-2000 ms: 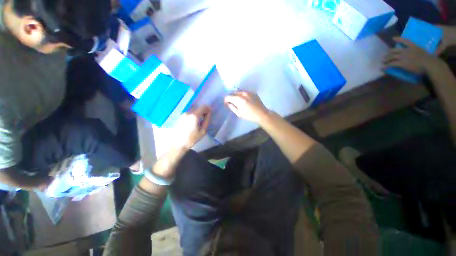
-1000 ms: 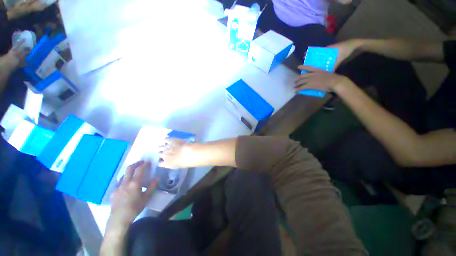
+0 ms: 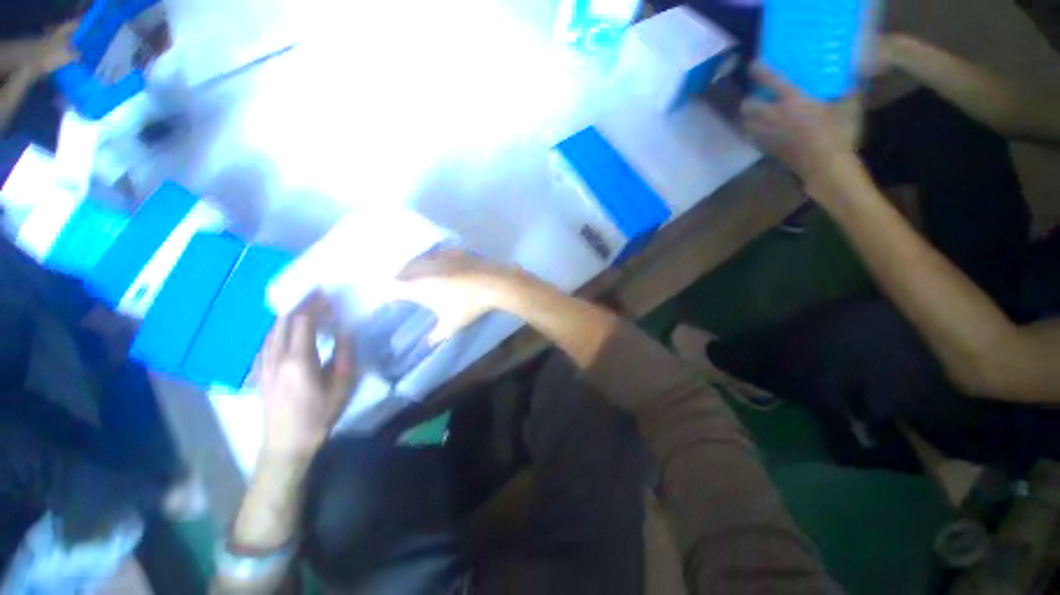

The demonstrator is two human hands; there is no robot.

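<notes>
An open white box [image 3: 359, 258], blurred and partly overexposed, lies at the table's near edge. A greyish tray-like part [image 3: 401, 331] shows at its near side; its contents are too blurred to name. My left hand [image 3: 305, 378] is at the box's left side, fingers slightly apart and bent. My right hand [image 3: 465, 291] is over the box's right side, thumb and fingers spread around its edge. Blur hides whether either hand grips it. An open blue box flap [image 3: 212, 305], with a fold line, lies just left of my left hand.
A closed blue-and-white retail box [image 3: 614, 192] stands near the table's wooden edge [image 3: 727, 221]. A white-sided box [image 3: 677, 58] stands farther back. More blue-and-white boxes [image 3: 145, 244] line the left. At right a person's hands hold a blue box [image 3: 817, 44]. Another person sits at left.
Since two seconds ago the view has swung right. The box between my hands now shows a broad white face. Over the last second, my right hand has opened wider, and the neighbour's blue box has risen.
</notes>
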